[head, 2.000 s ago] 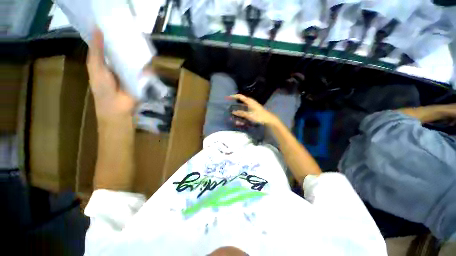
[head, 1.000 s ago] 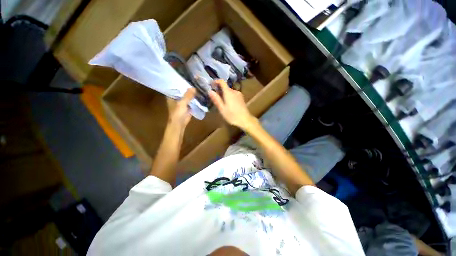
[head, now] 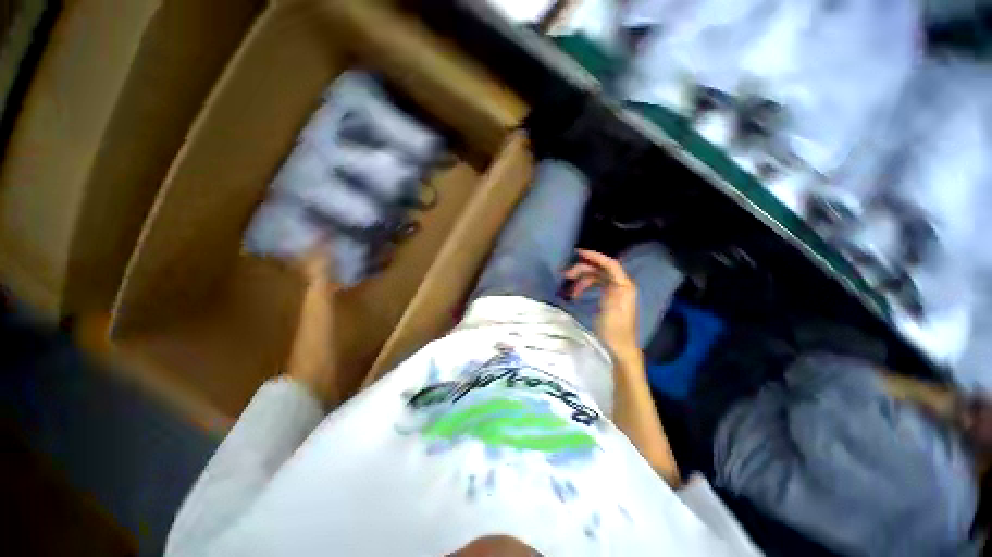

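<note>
An open brown carton [head: 448, 261] stands at my left. Inside it, several white-bagged items with dark corded ends [head: 348, 174] lie side by side in a row. My left hand [head: 315, 285] is inside the carton, its fingertips at the near end of this row. It is blurred, and I cannot tell whether it grips the nearest bagged item. My right hand [head: 609, 292] is outside the carton, over my legs, with fingers apart and slightly curled, and holds nothing.
A green-edged bench [head: 751, 190] with white-bagged, dark-ended items [head: 805, 98] runs along the upper right. A blue stool [head: 685, 348] stands below it. Another person's grey clothing [head: 848, 446] and forearm show at the lower right. Carton flaps [head: 141, 141] stand at the left.
The bagged item held in both hands a second ago is now down at the row in the carton. My right hand has moved out to the right. The view has turned.
</note>
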